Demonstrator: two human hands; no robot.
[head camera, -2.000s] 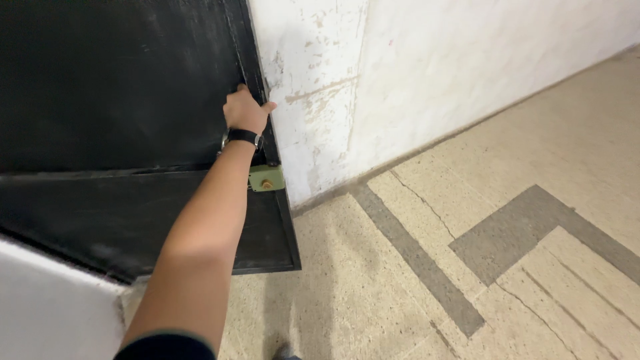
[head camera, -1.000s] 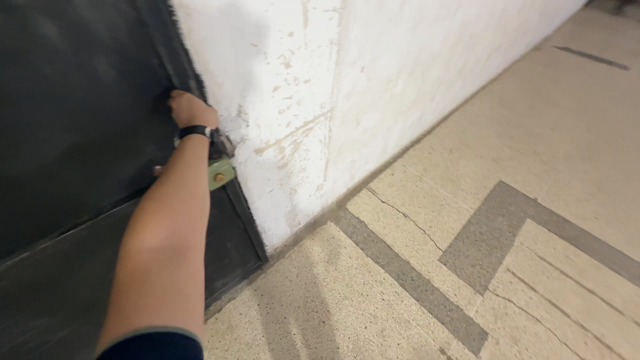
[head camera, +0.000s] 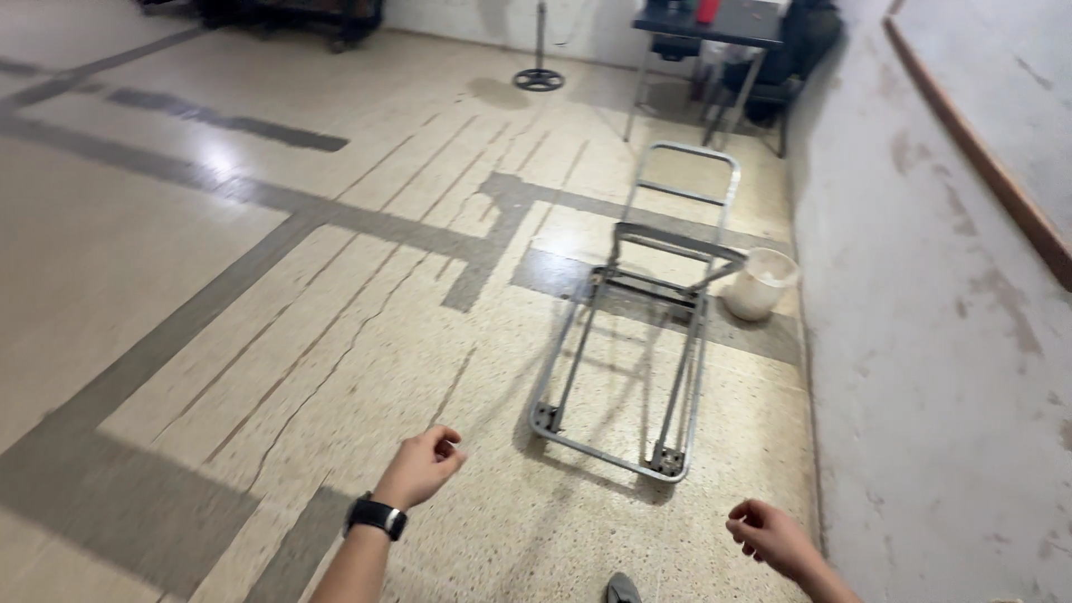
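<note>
My left hand (head camera: 420, 467), with a black watch on its wrist, is held out over the floor at lower centre, fingers loosely curled and nothing in them. At lower right my right hand (head camera: 772, 536) hangs near the wall, also holding nothing, its fingers half bent. Ahead, between and beyond both hands, a metal-framed platform cart (head camera: 693, 377) stands on the floor with its tubular handle pointing away from me. Neither hand touches it. Beside the handle's base is a whitish plastic bucket (head camera: 758, 293) with something pale inside.
A scuffed white wall (head camera: 913, 352) runs along the right. At the back are a dark table (head camera: 712, 27) with a red object on it and a pole on a round black base (head camera: 538, 79). Dark wheeled equipment (head camera: 293, 15) stands at the upper left. The tip of a grey shoe (head camera: 621, 589) shows below.
The view has swung far round, from the black metal door to the cart and room. The left hand, earlier at the door's edge, is off it. The right hand has come into view.
</note>
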